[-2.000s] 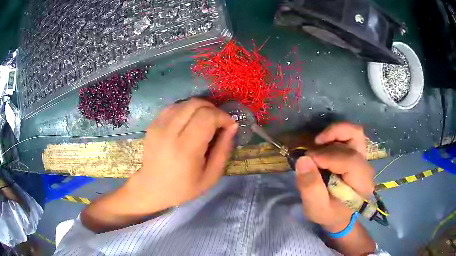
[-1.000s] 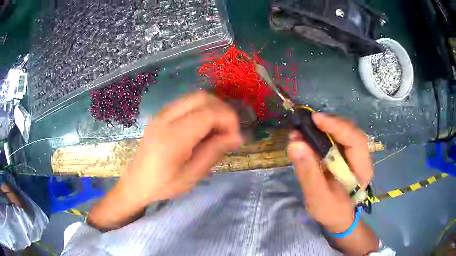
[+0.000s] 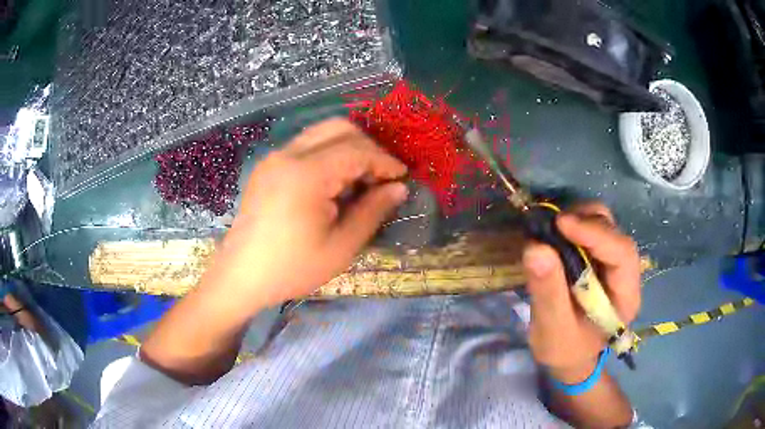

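Observation:
My left hand [image 3: 310, 209] is over the round grey work rest [image 3: 419, 219], thumb and forefinger nearly together. The solder wire [image 3: 387, 221] shows as a thin bright line under these fingers. Whether a small part is pinched at the fingertips is too blurred to tell. My right hand [image 3: 583, 289] holds the soldering iron [image 3: 554, 230] by its black grip, its metal tip pointing up and left over the right side of the red lead wires [image 3: 419, 134]. The tip is apart from my left fingers.
Dark red components [image 3: 201, 172] lie in a pile at left. A clear parts tray [image 3: 226, 109] fills the upper left. A black boxy housing [image 3: 570, 54] stands upper right beside a white bowl [image 3: 703, 138] of silver parts. A worn yellow-brown strip [image 3: 151, 264] runs along the near edge.
The iron's tip has moved from the work rest up and right to the red wires. My left fingers shifted over the rest and now show slightly higher. The view has shifted slightly.

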